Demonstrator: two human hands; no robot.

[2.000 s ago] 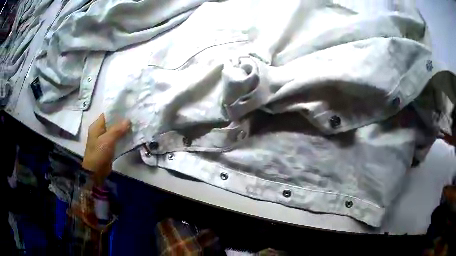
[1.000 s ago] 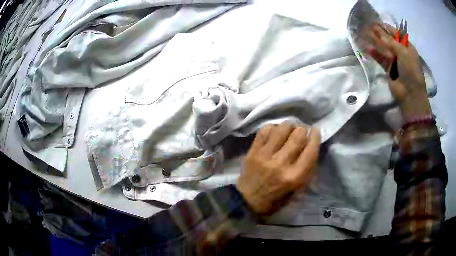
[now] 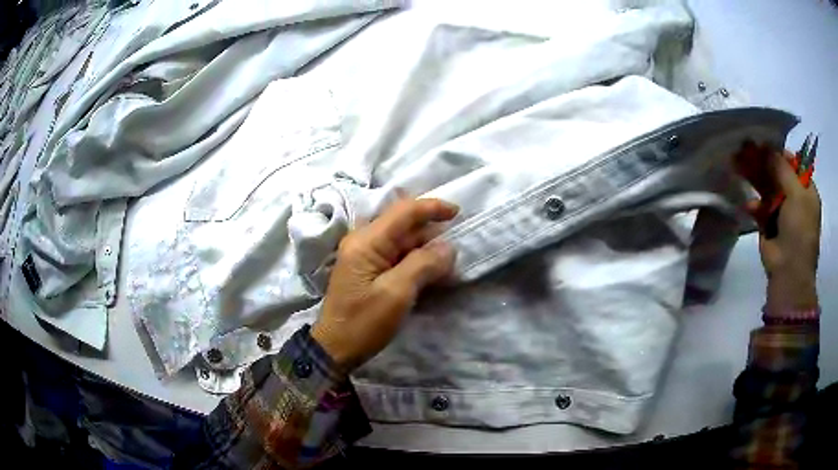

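Note:
A pale garment (image 3: 570, 321) lies spread on the white table. Its front placket (image 3: 515, 216), with dark round snap buttons, is stretched in a slant between my hands. My left hand (image 3: 381, 275) pinches the placket's left end between thumb and fingers. My right hand (image 3: 781, 197) is at the raised right end of the strip, its fingers partly behind the cloth. Orange-handled thread snips (image 3: 802, 168) are in my right hand, dark blades pointing up. A rolled cloth bunch (image 3: 322, 216) lies left of my left hand. Another strip with snaps (image 3: 501, 405) runs along the near table edge.
Another pale garment (image 3: 138, 138) lies at the left, with a small dark label (image 3: 31, 274) near its lower left corner. More pale cloth (image 3: 37, 64) is heaped at the far left. The white table's near edge (image 3: 680, 427) curves along the bottom.
My left hand has moved left and now pinches the placket. My right hand has moved right and down with the snips. The placket is now pulled out straight, and the garments appear shifted left.

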